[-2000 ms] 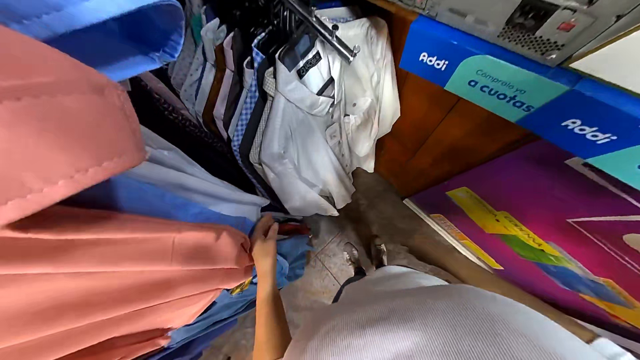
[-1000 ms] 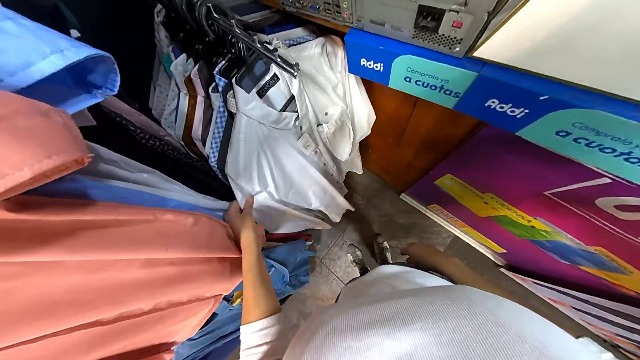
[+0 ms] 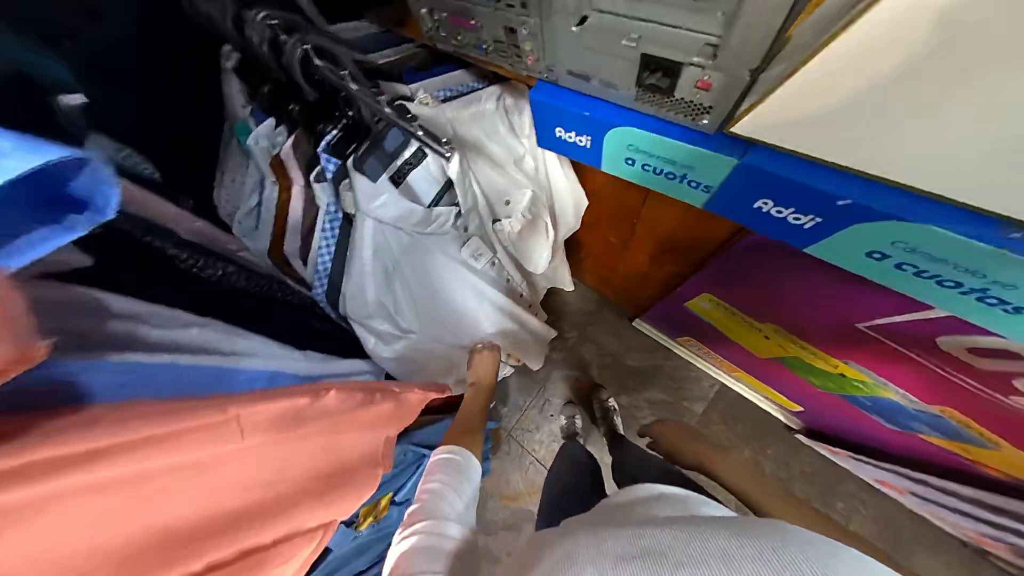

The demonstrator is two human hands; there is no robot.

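Note:
My left hand [image 3: 483,362] is at the lower hem of a white button-up shirt [image 3: 400,280] that hangs at the front of a rack; its fingers are partly hidden by the cloth, so the grip is unclear. Behind it hangs a second white garment [image 3: 512,152]. To the left of my left forearm spreads a salmon-coloured garment [image 3: 224,472], with a blue denim garment [image 3: 384,512] beneath it. My right hand [image 3: 668,440] hangs low beside my legs, blurred, touching nothing visible.
More shirts [image 3: 280,200] hang on black hangers at the upper left. A wooden cabinet [image 3: 640,248] edged with blue printed strips [image 3: 568,132] carries a computer case [image 3: 640,48]. A purple printed board [image 3: 880,360] stands at the right. Tiled floor [image 3: 520,480] lies around my feet.
My left hand has moved from the edge of the salmon garment to the hem of the white shirt. My right hand stays low.

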